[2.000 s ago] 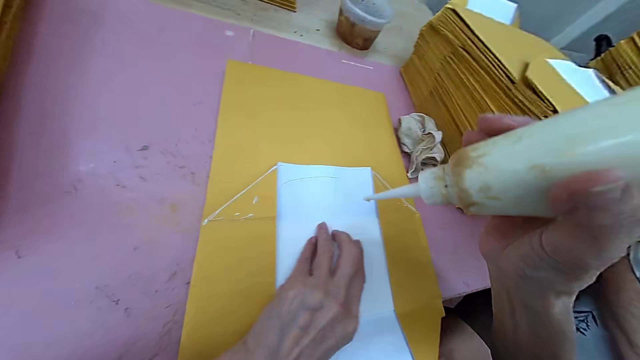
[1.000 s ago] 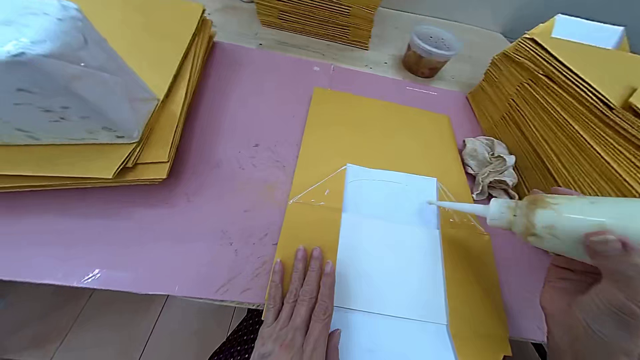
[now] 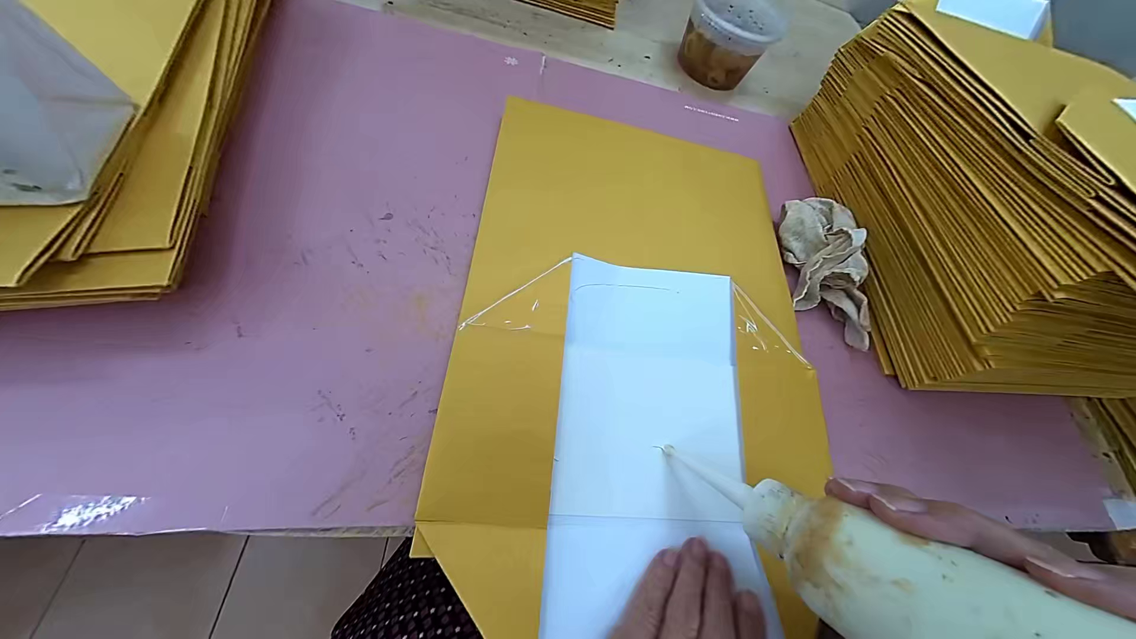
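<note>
A yellow paper envelope sheet (image 3: 621, 186) lies on the pink table cover, with a white paper strip (image 3: 648, 390) running down its middle. Thin lines of glue show on the yellow paper to both sides of the strip's upper end. My right hand (image 3: 976, 532) grips a pale squeeze glue bottle (image 3: 923, 577), stained brown near its neck; the tip of its nozzle is at the strip's middle. Flat on the lower strip rest the fingers of my left hand (image 3: 697, 595), holding nothing; the rest of that hand is out of view.
On the right stands a thick stack of folded yellow envelopes (image 3: 976, 231) beside a crumpled cloth (image 3: 825, 257). A clear plastic tub (image 3: 728, 44) with brown contents is at the back. More yellow envelopes (image 3: 169, 195) lie at left under a whitish plastic-wrapped object (image 3: 53, 124).
The bottle's nozzle has moved from the strip's upper right edge down to its middle. My left hand has moved from the yellow paper left of the strip onto the strip's lower part.
</note>
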